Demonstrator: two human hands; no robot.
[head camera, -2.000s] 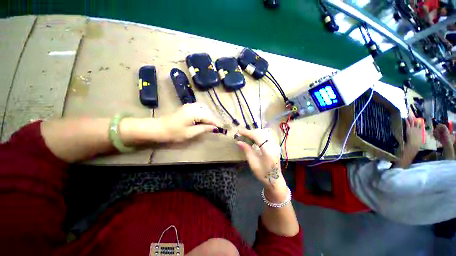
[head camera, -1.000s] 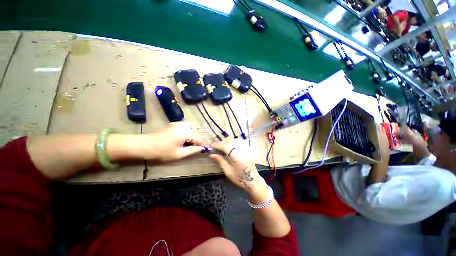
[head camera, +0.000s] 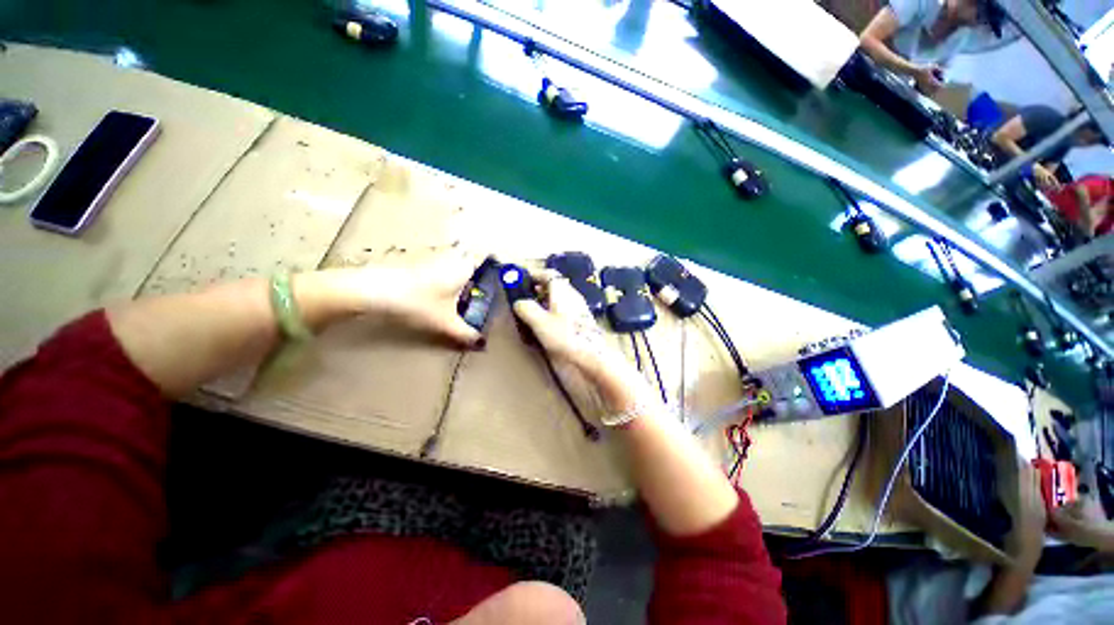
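My left hand holds a black power adapter by its sides at mid-bench; its cord runs down to the bench's front edge. My right hand is on a second black adapter with a white-blue light, close beside the first; its cord end lies below. Three more adapters lie to the right: one partly behind my right fingers, a middle one and a right one. The tester has a lit blue screen, with red and black clip wires at its front.
A green conveyor with corded units runs behind the cardboard-covered bench. A phone and tape roll lie far left. A carton of dark parts stands right of the tester. People work at the far right and back.
My hands have parted from the cable ends at the front and moved up onto the two left adapters, which now lie close together. The view has swung left, showing the phone and tape roll.
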